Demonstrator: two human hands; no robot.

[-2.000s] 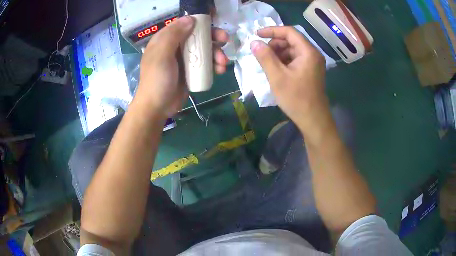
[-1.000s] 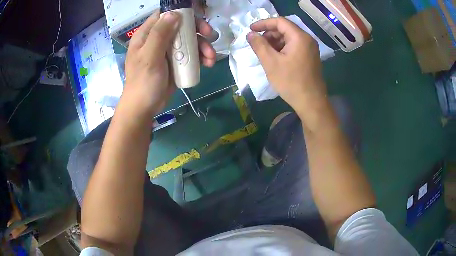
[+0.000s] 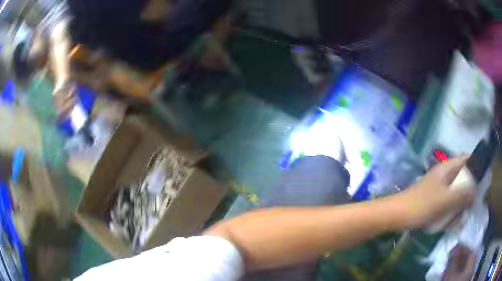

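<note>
The view is strongly blurred. My left hand (image 3: 432, 195) is at the right side, shut around a wireless microphone with a cream handle (image 3: 464, 181) and a black head (image 3: 482, 158). The handle is mostly hidden by my fingers. A blurred skin-coloured shape at the lower right edge looks like part of my right hand (image 3: 461, 262); its fingers cannot be made out. White wrapping sheets (image 3: 448, 249) lie below my left hand.
A brown parts carton (image 3: 202, 200) full of small pale parts stands on the floor to the left. The power supply (image 3: 461, 107) with red digits is at the right. A shiny bag (image 3: 325, 137) lies near my knee. Another person's hand (image 3: 65, 99) shows upper left.
The view has swung far to the left, bringing in the carton and another person. My left hand still holds the microphone. The portable speaker is out of view.
</note>
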